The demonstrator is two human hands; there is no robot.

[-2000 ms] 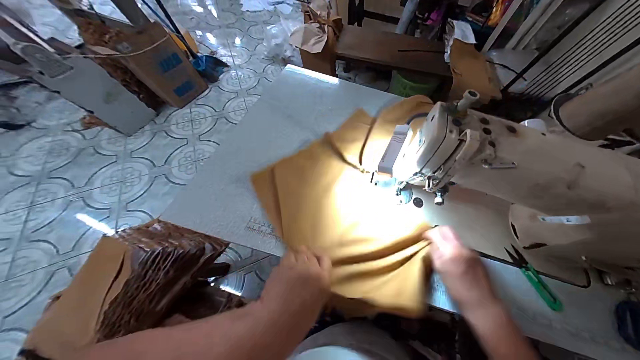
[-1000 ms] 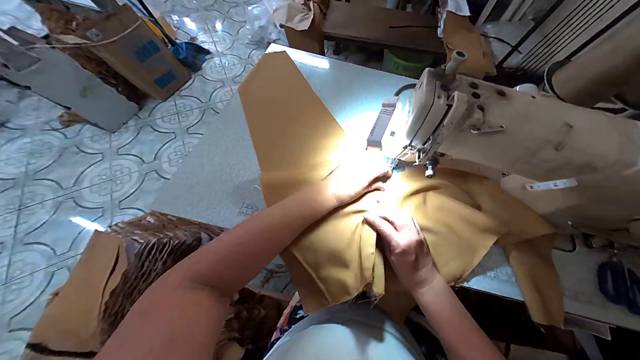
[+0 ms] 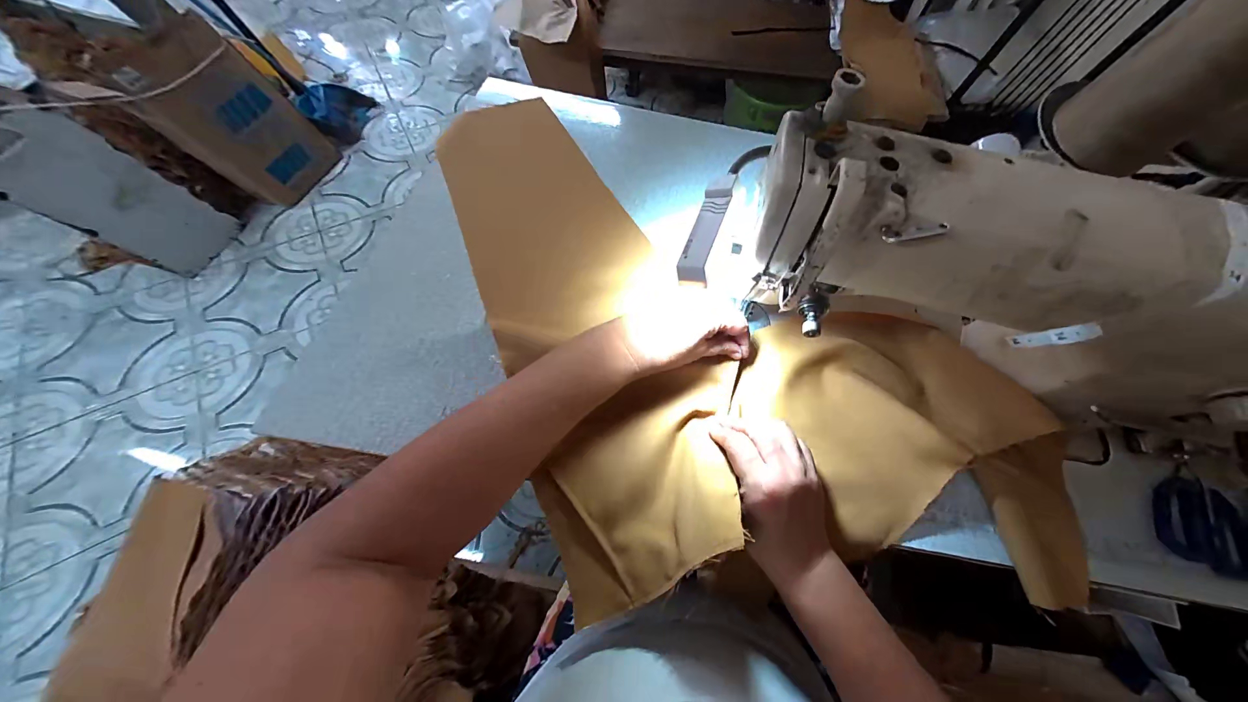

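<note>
Mustard-yellow fabric lies across the table under the head of an industrial sewing machine and hangs over the front edge. Close to the needle area, my left hand pinches the fabric at a seam line, brightly lit by the lamp. Nearer to my body, my right hand rests on the same seam with its fingertips pressing a fold of the cloth. The needle itself is hidden by glare and my left hand.
Stacked brown fabric pieces stand at the lower left. A cardboard box is on the tiled floor, upper left. Dark blue-handled scissors lie at the right of the table. A wooden bench stands behind.
The fabric, bunched two seconds ago, is spread out on both sides of the needle area. Both hands have come together at the seam. Green-handled scissors seen earlier at the right no longer show.
</note>
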